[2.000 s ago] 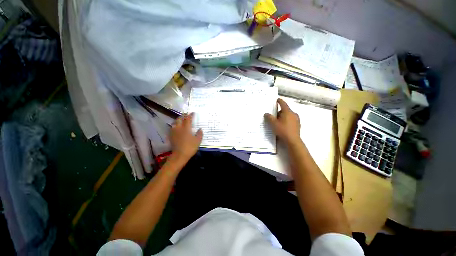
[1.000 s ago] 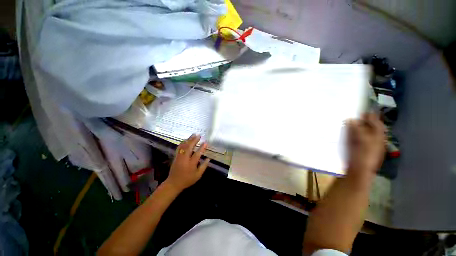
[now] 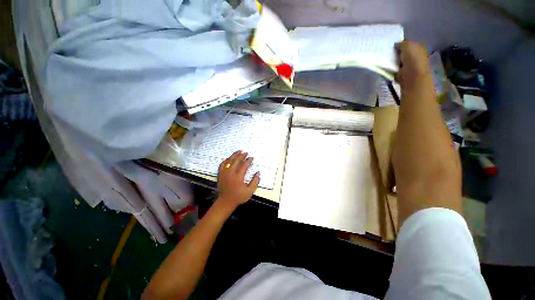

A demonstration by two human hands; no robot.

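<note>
My right hand [image 3: 412,58] holds the right end of a stack of white forms [image 3: 346,47] at the back of the desk. My left hand [image 3: 237,177] lies with fingers apart on a printed record sheet [image 3: 240,140] near the desk's front edge. A blank pale sheet [image 3: 325,179] lies to its right, below a curled paper edge. A tan folder [image 3: 384,137] stands partly raised beside my right forearm, which hides part of it. The calculator is not visible.
Light blue cloth [image 3: 129,70] is heaped on the left of the desk. White cloth [image 3: 76,158] hangs beside it. A yellow and white tag with a red part [image 3: 274,47] is near the stack. Small dark items [image 3: 463,64] stand at the right. A grey partition is behind.
The stack in my right hand has moved from over the desk's middle to its back. Sheets beneath it are uncovered. My left hand has left the stack and rests on the record sheet.
</note>
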